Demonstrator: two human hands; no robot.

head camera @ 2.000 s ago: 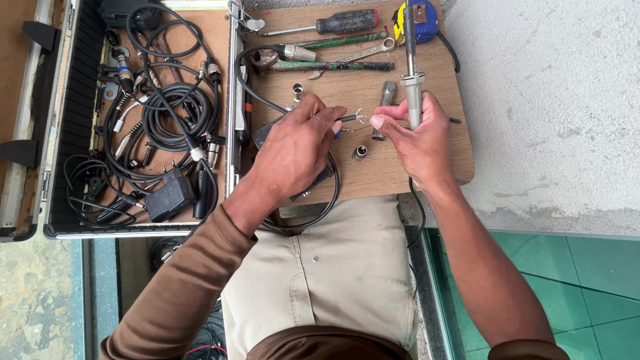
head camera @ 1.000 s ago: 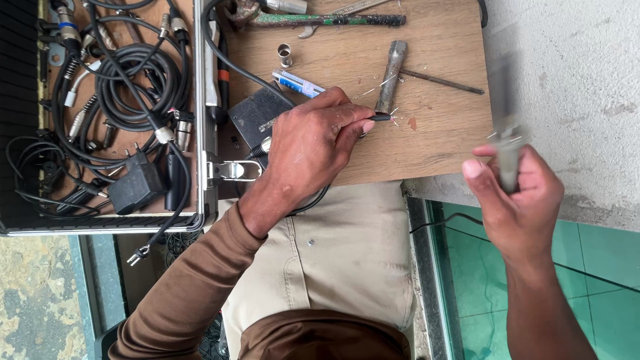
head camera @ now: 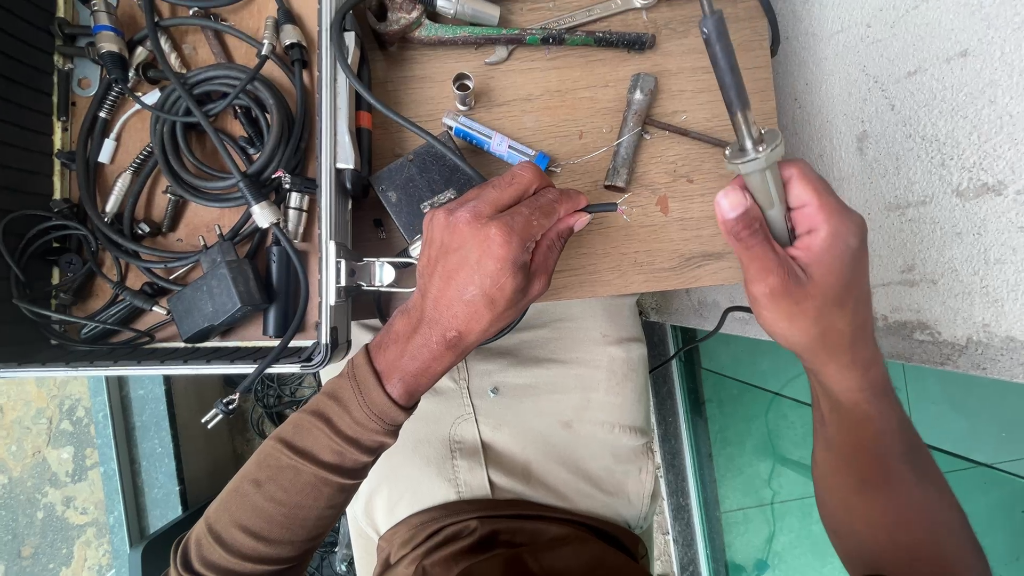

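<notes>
My left hand (head camera: 496, 248) pinches a black cable (head camera: 602, 208) whose stripped wire ends fan out over the wooden board, pointing right. My right hand (head camera: 800, 256) is closed round the grey handle of a soldering iron (head camera: 756, 168), held upright in view over the board's right edge; its tip is outside the frame. Between the hands lies a worn tubular metal socket wrench (head camera: 630, 132) with a thin rusty rod (head camera: 686, 132) beside it. A clear tube with a blue cap (head camera: 496, 140) rests above my left hand, and a thin strand of solder or wire (head camera: 600, 152) extends from near its cap.
An open case (head camera: 328, 160) at left holds coiled black cables (head camera: 220, 148), connectors and a black power adapter (head camera: 218, 296). A green-handled hammer (head camera: 528, 36), an open-end wrench (head camera: 588, 16), a small metal sleeve (head camera: 463, 90) and a black box (head camera: 424, 184) lie on the board (head camera: 664, 256).
The right hand with the soldering iron was close to the cable end two seconds ago and is now farther right. The left hand still pinches the cable. The view has shifted.
</notes>
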